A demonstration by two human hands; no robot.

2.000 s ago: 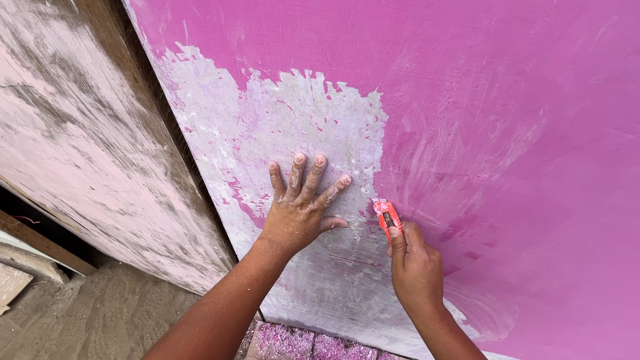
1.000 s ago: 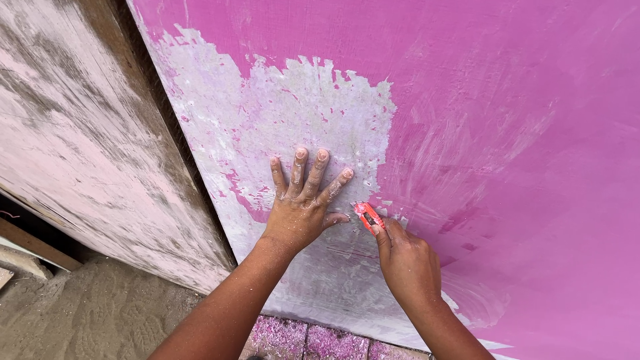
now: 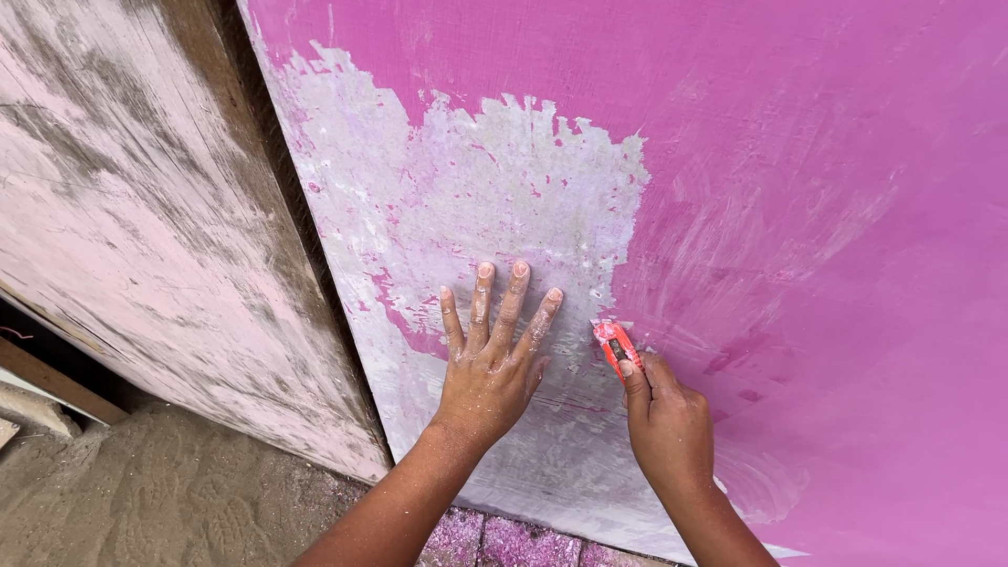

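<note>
A pink-painted wall panel [image 3: 787,197] has a large bared grey-white patch [image 3: 520,189] with ragged edges. On the lower part of this patch my left hand [image 3: 492,370] lies flat, fingers spread and dusted white, holding nothing. My right hand [image 3: 669,409] grips a red utility knife [image 3: 618,349], thumb on its body. Pink paint scrapings cling to the knife's head, which is at the boundary between the grey patch and the pink paint, to the right of my left hand.
On the left a weathered pale-pink wooden board [image 3: 142,220] with a dark brown edge post [image 3: 260,157] adjoins the panel. Sandy ground [image 3: 173,488] lies below it. Pink paint flakes cover bricks or tiles [image 3: 516,542] at the panel's foot. Wooden pieces [image 3: 63,382] are at lower left.
Between the two earlier frames my right hand with the knife moved left toward my left hand; now the knife is back a little to the right. My left hand stays on the panel.
</note>
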